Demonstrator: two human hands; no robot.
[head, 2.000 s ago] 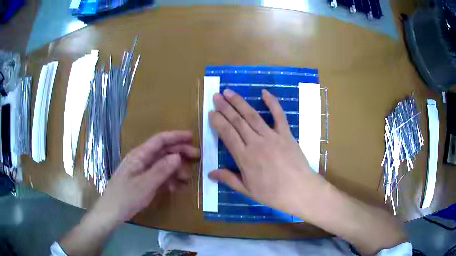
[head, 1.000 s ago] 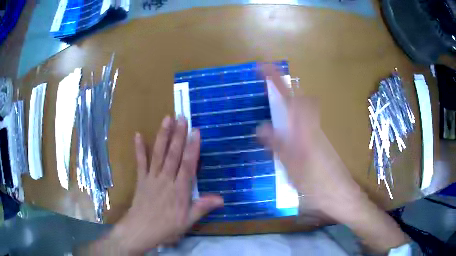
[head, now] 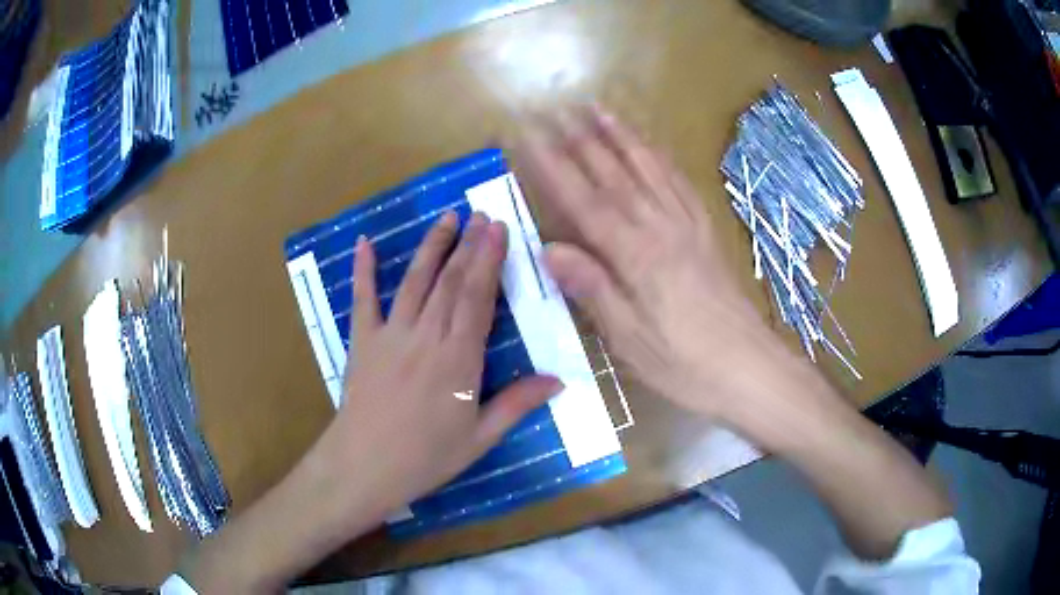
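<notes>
The blue cell assembly (head: 395,221) lies tilted on the tabletop in front of me. A white strip (head: 552,349) lies along its right end and another white strip (head: 316,314) along its left end, partly hidden. Thin ribbon legs (head: 616,389) stick out past the right edge. My left hand (head: 430,360) lies flat with fingers spread on the assembly, its fingertips at the right white strip. My right hand (head: 639,244), slightly blurred, is just right of the assembly, fingers apart, its thumb near the right strip's edge. It holds nothing that I can see.
At left lie a long ribbon pile (head: 169,407) and white strips (head: 110,407). At right are a short ribbon pile (head: 796,198), a white strip (head: 901,198) and a black iron stand (head: 959,163). Finished assemblies (head: 87,128) and dark cells (head: 273,29) are at the back left.
My left hand has moved from beside the left strip onto the assembly. My right hand has moved off the right strip to its outer side. The view has turned, so everything appears tilted.
</notes>
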